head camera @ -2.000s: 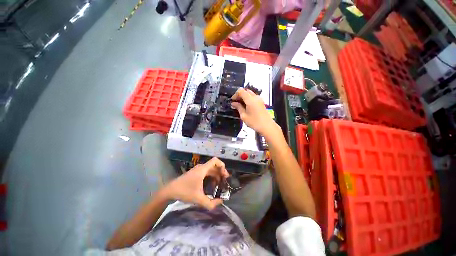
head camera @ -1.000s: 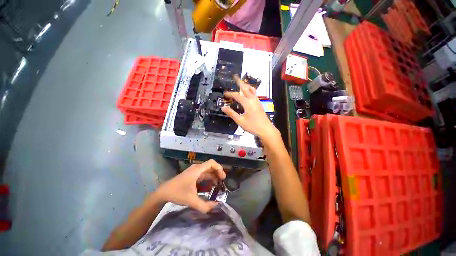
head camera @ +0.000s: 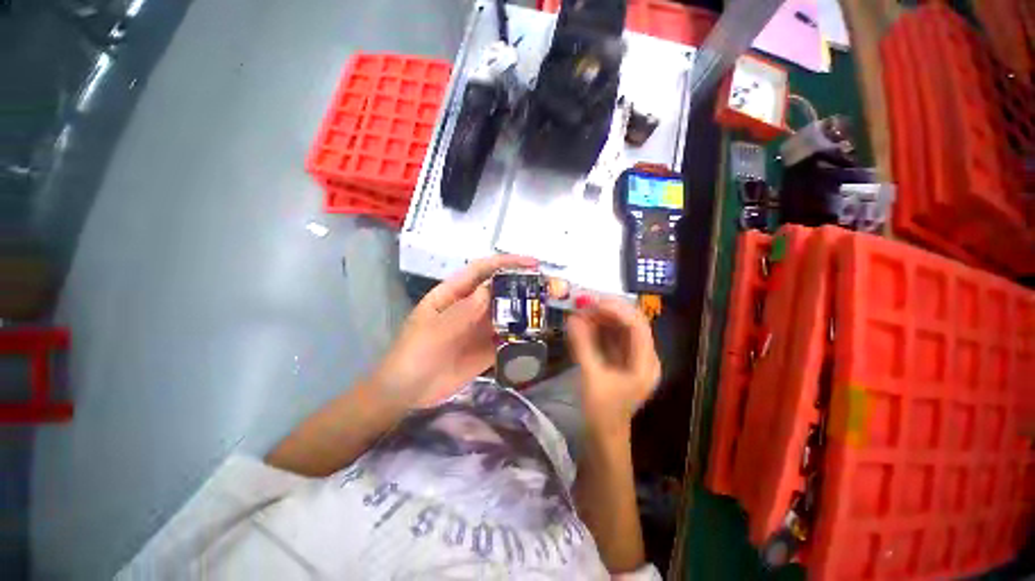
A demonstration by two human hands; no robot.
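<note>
My left hand (head camera: 440, 338) holds an open electronic unit (head camera: 520, 306) in front of my body. The unit has a square dark frame with silvery and orange parts inside, and a round grey disc hangs below it. My right hand (head camera: 615, 354) is just right of the unit, blurred, fingers curled; whether it holds anything small cannot be told. The black fixture (head camera: 577, 85) stands on the white station plate (head camera: 545, 218) beyond my hands. A long black part (head camera: 474, 142) lies left of the fixture.
A handheld tester (head camera: 654, 233) with a lit screen lies on the station's right side. Red trays (head camera: 380, 131) are stacked left of the station. More red trays (head camera: 931, 420) stand at the right on the green bench. A red-edged white box (head camera: 754, 93) is beyond the tester.
My right hand has left the fixture and come back beside my left hand. My left hand has risen and turned with the unit now showing. The view has shifted, and the tester screen now shows.
</note>
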